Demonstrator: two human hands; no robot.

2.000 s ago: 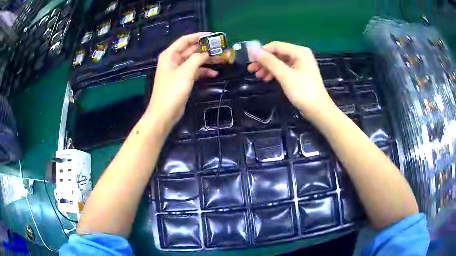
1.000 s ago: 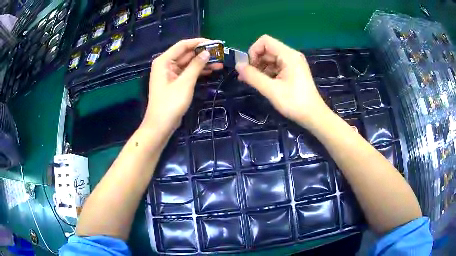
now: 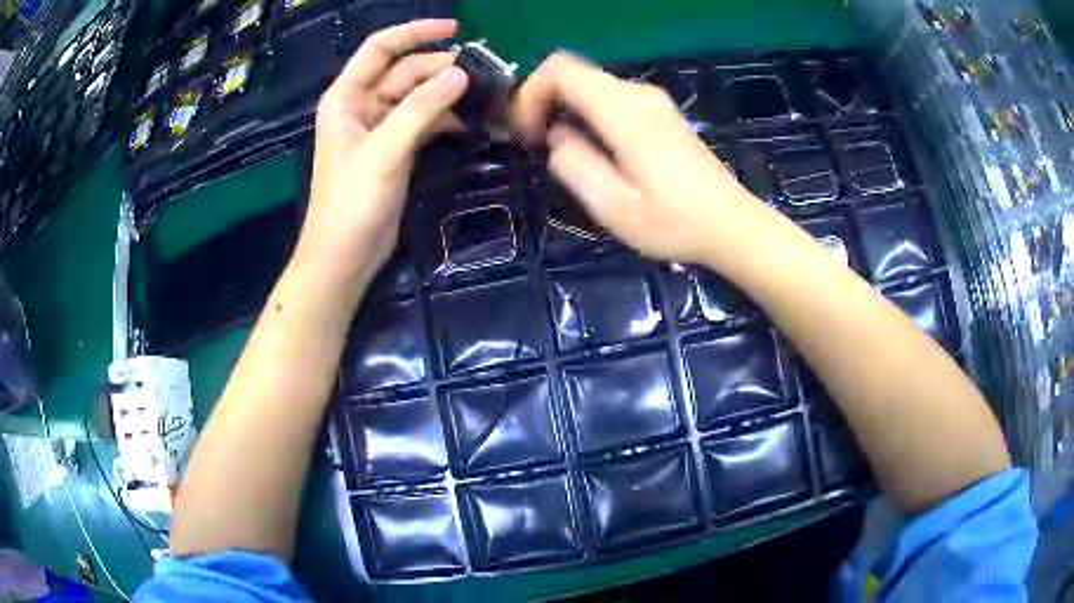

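Observation:
A small dark watch case [image 3: 485, 73] with a light metallic edge is held tilted above the far part of the near black tray [image 3: 565, 465]. My left hand [image 3: 383, 130] grips it between thumb and fingers from the left. My right hand [image 3: 624, 153] is blurred, its curled fingertips at the lower right side of the case. The screen piece is not distinguishable; whether the right fingers hold it is hidden. Some pockets of the near tray hold dark rounded units [image 3: 479, 238].
Black trays [image 3: 218, 118] with rows of yellow-white cases lie at the upper left. Clear stacked trays [image 3: 1013, 236] stand at the right. A white power strip [image 3: 151, 426] with wires lies at the lower left. Green bench mat [image 3: 671, 26] shows behind the hands.
The case has turned so its gold inside no longer shows. The grey screen piece beside it is no longer visible. My right hand has moved in against the case. The view has shifted slightly.

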